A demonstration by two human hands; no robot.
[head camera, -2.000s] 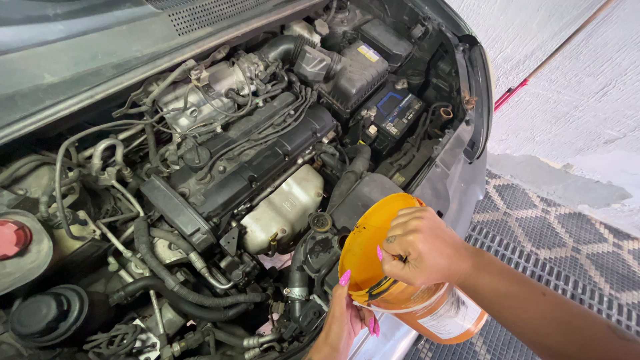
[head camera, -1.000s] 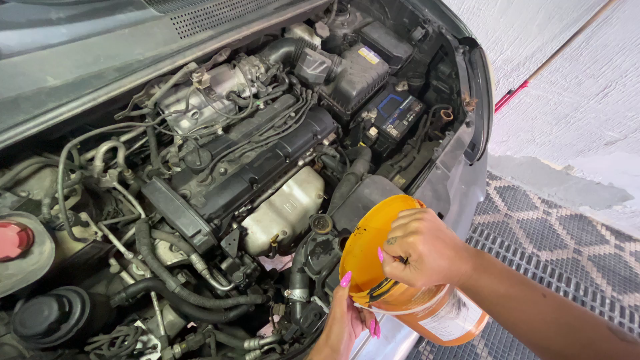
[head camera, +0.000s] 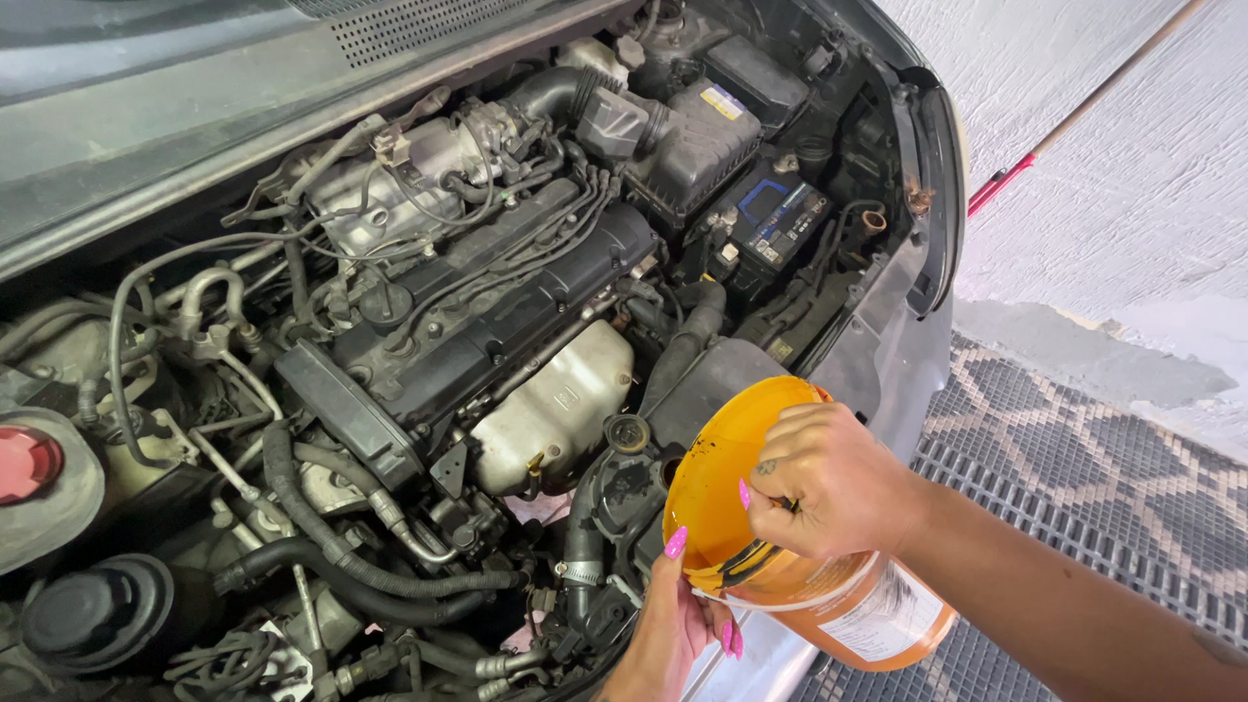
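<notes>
An orange plastic bucket [head camera: 721,458] is tilted over the front edge of the engine bay, its open mouth facing the engine. Dark smears mark its inner wall and lower rim, and a label with writing is on its side. My left hand [head camera: 678,624] grips the bucket's lower rim, thumb on the edge. My right hand [head camera: 829,478] is closed in a fist at the bucket's mouth; what it pinches is mostly hidden by the fingers. Just left of the bucket lies the radiator filler neck [head camera: 627,434], with its cap off as far as I can see.
Around the hands are the black engine cover [head camera: 517,302], a metal exhaust heat shield [head camera: 556,409], hoses [head camera: 341,556], the battery [head camera: 765,224] and the air filter box [head camera: 697,146]. A stick [head camera: 1102,88] leans by the white wall above the plastic floor grating [head camera: 1053,458].
</notes>
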